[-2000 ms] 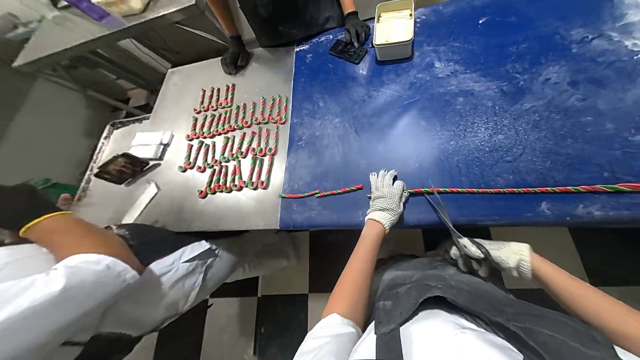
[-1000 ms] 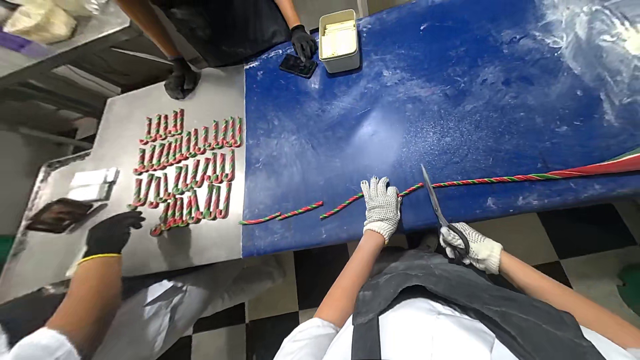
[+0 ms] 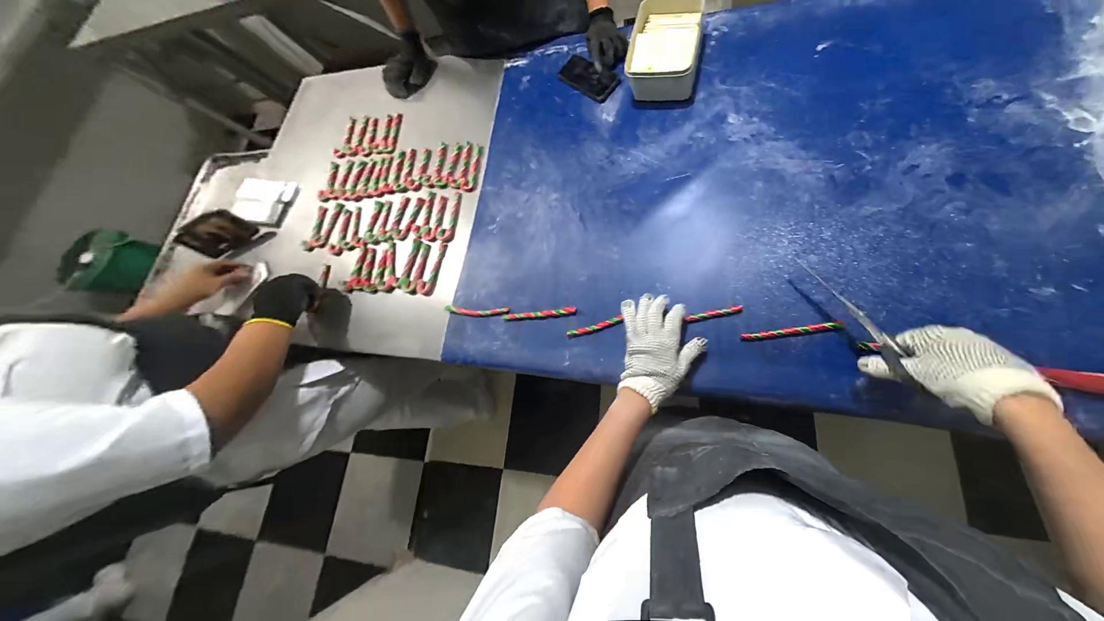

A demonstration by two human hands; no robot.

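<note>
My left hand, in a white knitted glove, lies with its fingers spread over a red and green candy stick on the blue table; the stick's ends show on both sides of it. My right hand, gloved alike, grips metal scissors whose blades point up and left. A cut candy stick lies between my hands. Two more sticks, one of them a candy stick, lie left of my left hand. Candy rope shows beyond my right hand, partly hidden by it.
Rows of hooked candy canes lie on a metal surface at the left, where a co-worker's black-gloved hand works. Across the table are another person's gloved hands, a black phone-like object and a container.
My right hand has moved right with the scissors. More separate candy sticks now lie on the table. The co-worker's black-gloved hand at the left has moved near the lower row of canes.
</note>
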